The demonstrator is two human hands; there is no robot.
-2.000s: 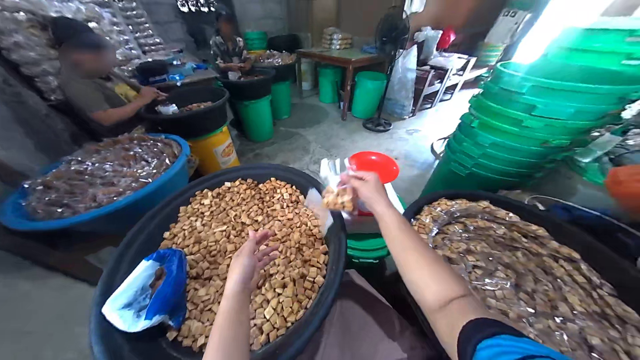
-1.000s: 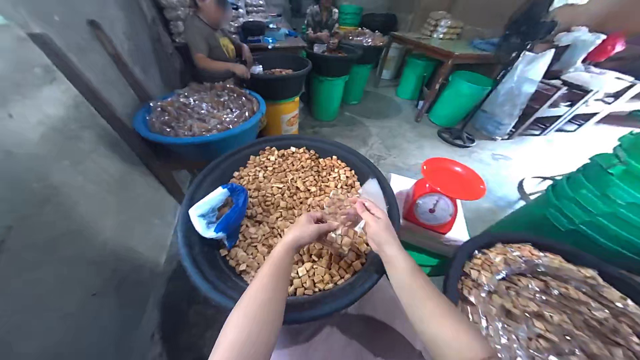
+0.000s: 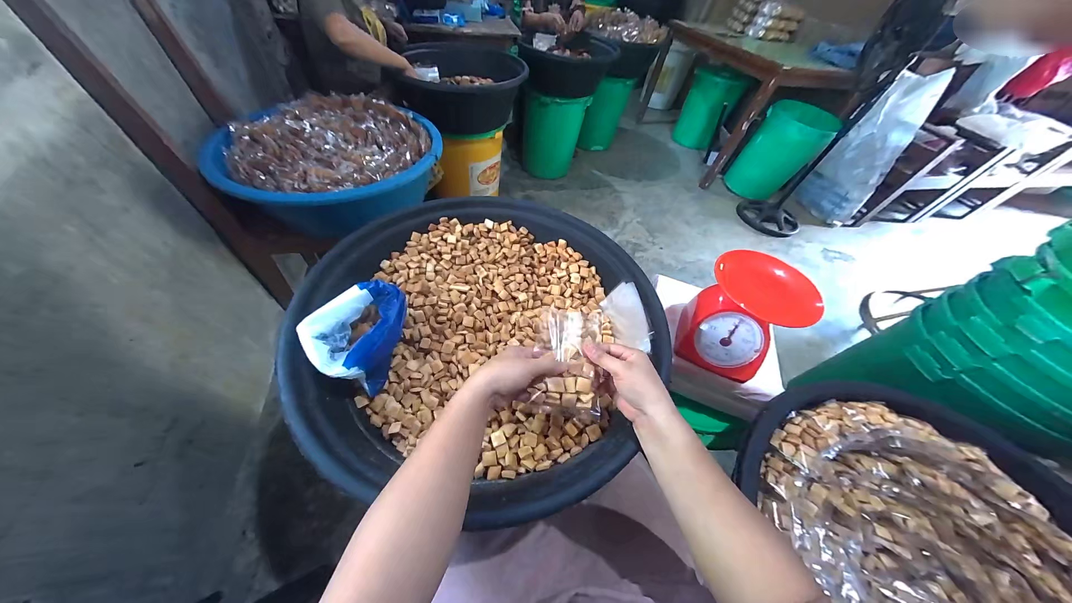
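Both hands pinch a clear plastic bag (image 3: pixel 571 387) partly filled with small square biscuits, my left hand (image 3: pixel 517 373) on its left side and my right hand (image 3: pixel 624 377) on its right. They hold it over loose biscuits (image 3: pixel 477 285) heaped in a large black tub (image 3: pixel 335 456). A blue and white plastic bag (image 3: pixel 383 335) with something brown inside rests at the tub's left. White, thin empty-looking bags (image 3: pixel 626 315) lie at its right edge, close to my right hand. A red dial scale (image 3: pixel 727 337) with a round red pan stands to the right of the tub.
Filled clear bags (image 3: pixel 888 494) fill a black tub at lower right, beside stacked green tubs (image 3: pixel 963 352). A blue basin (image 3: pixel 322 198) of packed bags stands at back left. Co-workers' hands reach over black basins (image 3: pixel 459 96) behind. A stand fan's base (image 3: pixel 767 218) is on the floor.
Two seconds ago my right hand held a bag of biscuits near the scale, and my left was open over the heap. Both hands are now together on a bag. The view has shifted.
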